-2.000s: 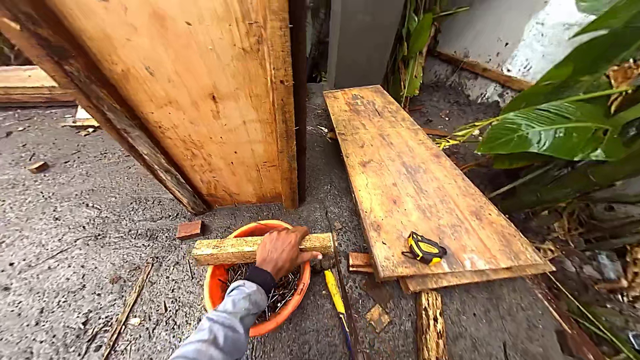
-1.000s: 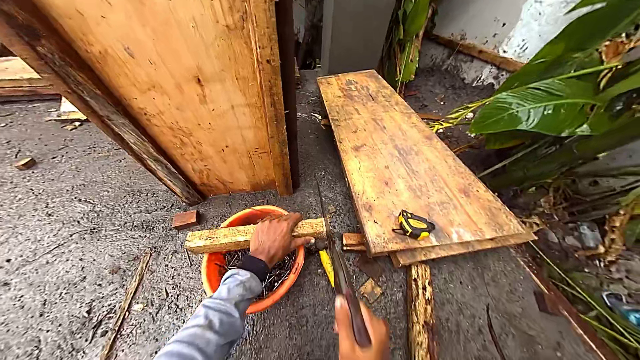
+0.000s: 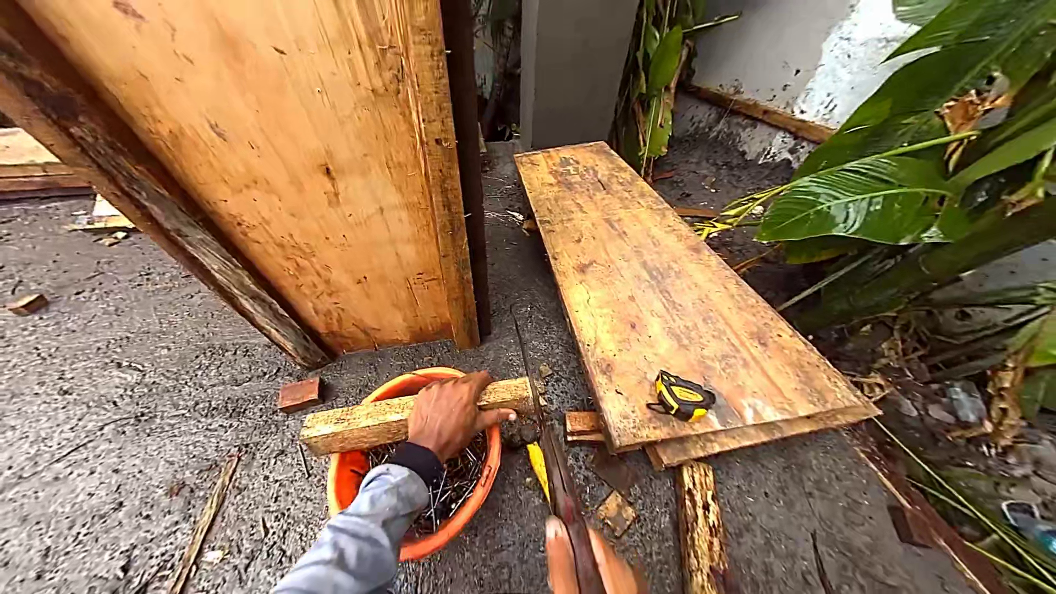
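My left hand grips a short wooden block and presses it across the top of an orange plastic bucket that holds many nails. At the bottom, my right hand is closed around the handle of a long, dark blade tool, seemingly a machete. Its thin blade stands at the block's right end. Part of a yellow-handled tool lies on the ground just left of the blade; the rest is hidden. A black and yellow tape measure sits on the wooden panels to the right.
A large plywood panel with timber edging stands upright behind the bucket. Small wood offcuts and a rough timber strip lie on the wet, dark ground. Broad-leaved plants and a pale wall border the right side.
Two seconds ago my right hand was out of view; it then came in from below, holding the blade tool at the block's right end. My left hand has kept its grip on the block.
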